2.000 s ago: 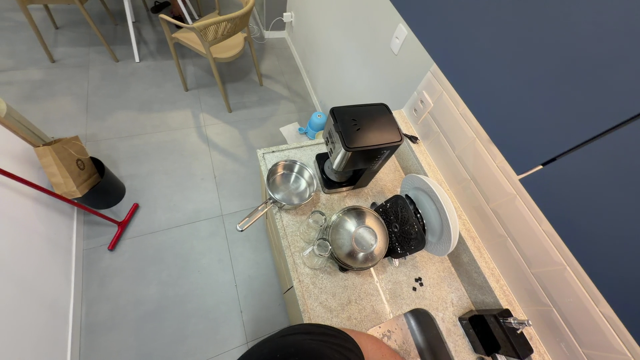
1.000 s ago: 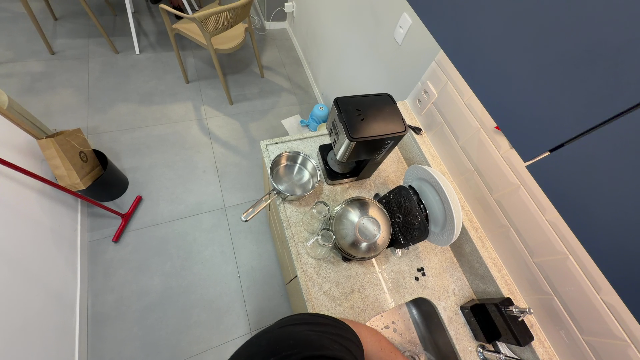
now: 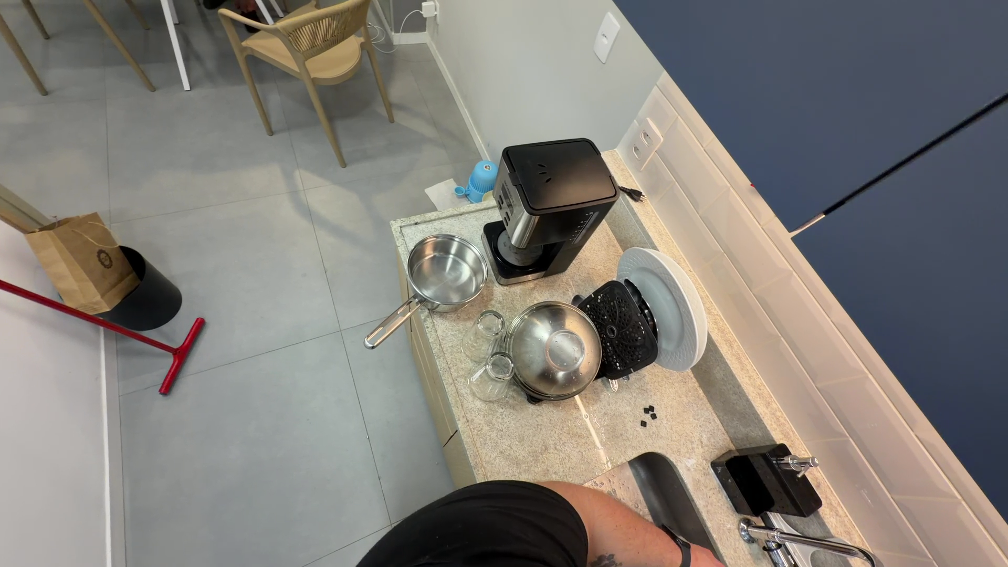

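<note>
Neither of my hands shows in the head view. One of my arms, in a black sleeve, reaches across the bottom edge over the steel sink (image 3: 669, 492); a dark band is on its wrist and the hand is cut off by the frame. Beyond the sink, an upturned steel bowl (image 3: 554, 350) rests on the stone counter beside two clear glasses (image 3: 488, 378). A black perforated tray (image 3: 620, 329) leans near white plates (image 3: 665, 307). Farther off are a steel saucepan (image 3: 447, 272) and a black coffee maker (image 3: 555, 181). Small black pieces (image 3: 649, 416) lie on the counter.
A black soap dispenser holder (image 3: 768, 480) and a chrome faucet (image 3: 803, 539) stand by the tiled wall. A blue plastic item (image 3: 480, 181) is behind the coffee maker. On the floor are a wooden chair (image 3: 323, 51), a red squeegee (image 3: 183, 356) and a black bin (image 3: 153, 295) with a paper bag.
The arm at the bottom edge reaches farther to the right over the sink, and a wrist band now shows. The things on the counter have not moved.
</note>
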